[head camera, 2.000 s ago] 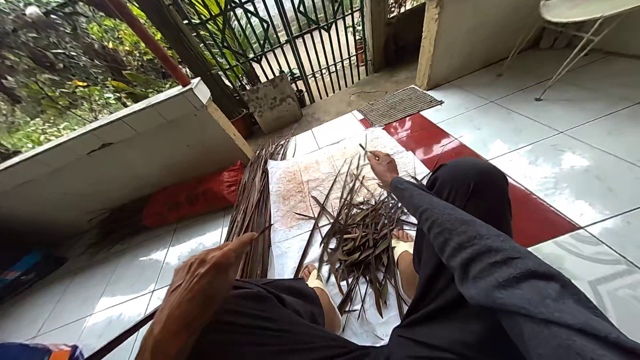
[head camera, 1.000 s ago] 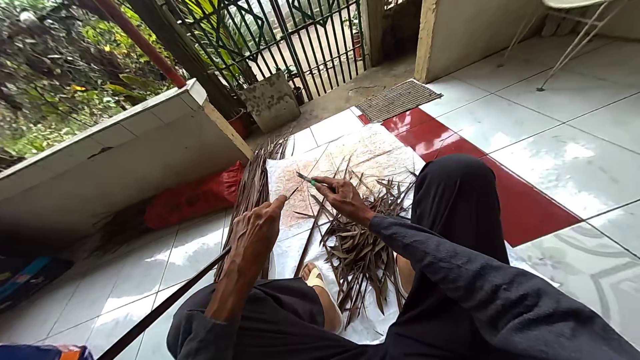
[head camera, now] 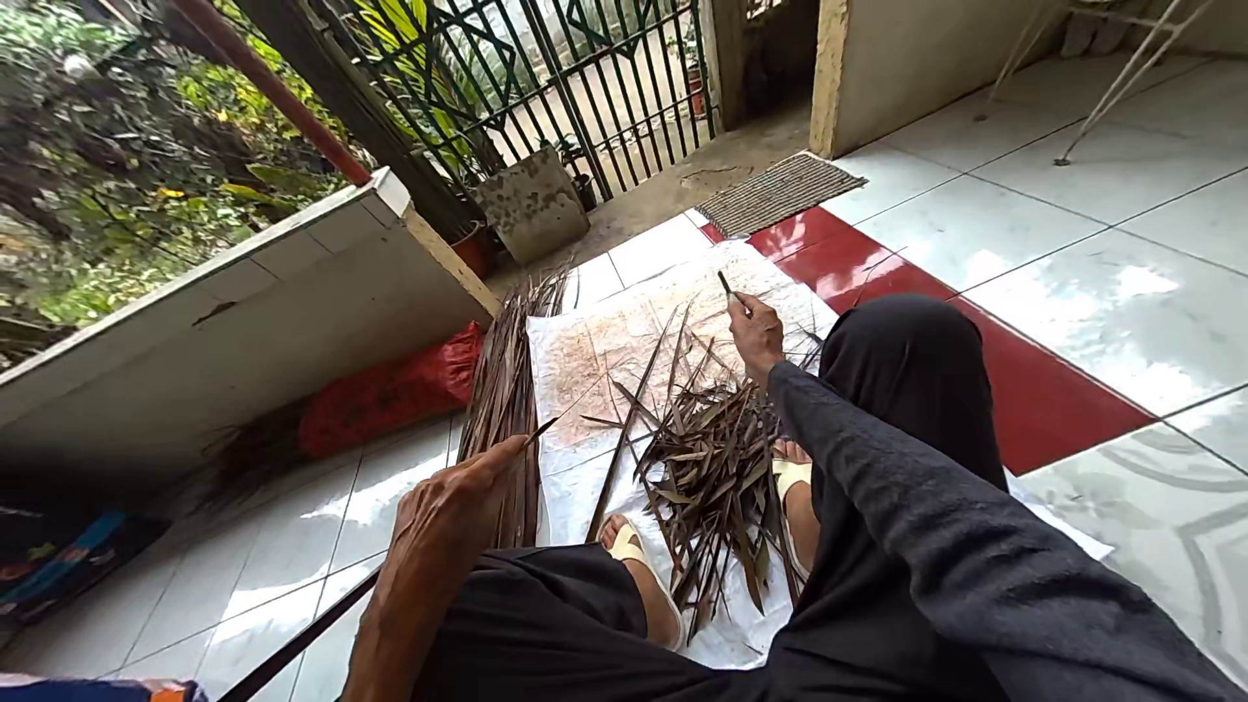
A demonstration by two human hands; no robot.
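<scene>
My left hand [head camera: 453,512] grips a long dark dried leaf strip [head camera: 302,639]; its narrow tip pokes out past my fingers and the rest trails back to the lower left. Farther forward and to the right, my right hand [head camera: 758,331] is closed on a small knife [head camera: 724,285] whose dark end points up and away; most of it is hidden in the fingers. Between my feet lies a loose heap of short brown leaf pieces [head camera: 717,468] on a white cloth [head camera: 570,487]. A bundle of long dried leaves [head camera: 502,419] runs along the cloth's left edge.
A red sack [head camera: 390,395] rests by the low wall [head camera: 263,322] at left. Beyond the cloth are a woven doormat [head camera: 783,193], a leaning slab [head camera: 531,205] and a metal gate [head camera: 585,88]. Metal furniture legs [head camera: 1121,88] stand on the tiles at upper right.
One second ago my hands were close together over the cloth. Now they are apart: my right hand has moved forward and right with the knife, my left hand back toward my left knee.
</scene>
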